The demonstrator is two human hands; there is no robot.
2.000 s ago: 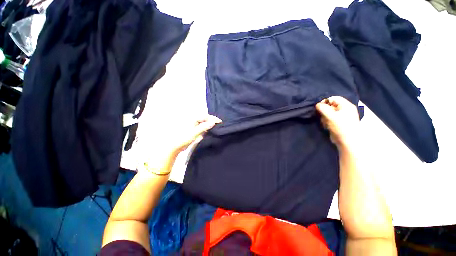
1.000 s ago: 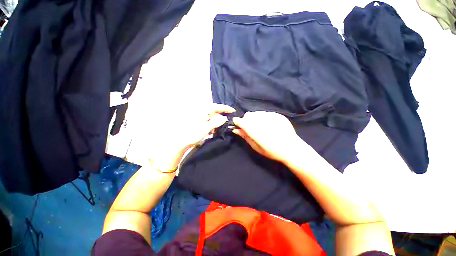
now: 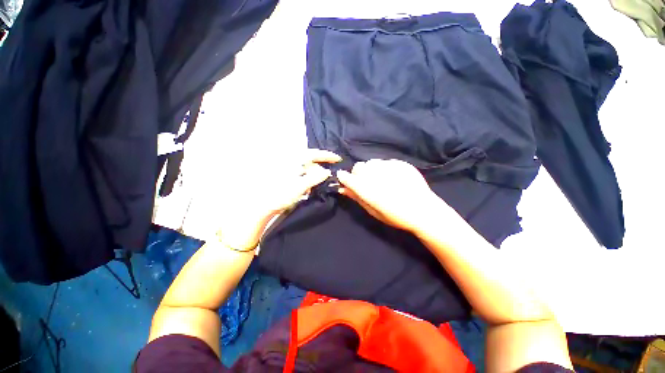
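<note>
A navy garment (image 3: 415, 87) lies on the white table in front of me, its waistband at the far side and its lower part reaching to the near edge. My left hand (image 3: 302, 182) pinches gathered cloth at the garment's left side. My right hand (image 3: 375, 186) pinches the same spot, and the fingertips of both hands nearly touch. The cloth is bunched just below the fingers. Whether a small tool is in the fingers cannot be told. A folded edge (image 3: 503, 171) lies loose right of my right hand.
A long navy garment pile (image 3: 80, 138) hangs over the table (image 3: 240, 109) edge at left, a white tag (image 3: 168, 143) at its side. A navy sleeve (image 3: 576, 167) lies at right. Olive cloth (image 3: 645, 16) is at the far right corner. Hangers (image 3: 125, 275) lie on the blue floor (image 3: 87, 313).
My right hand has moved left from the folded edge to meet my left hand. The edge is let go and the cloth is bunched at the left side. Little differs from one second ago.
</note>
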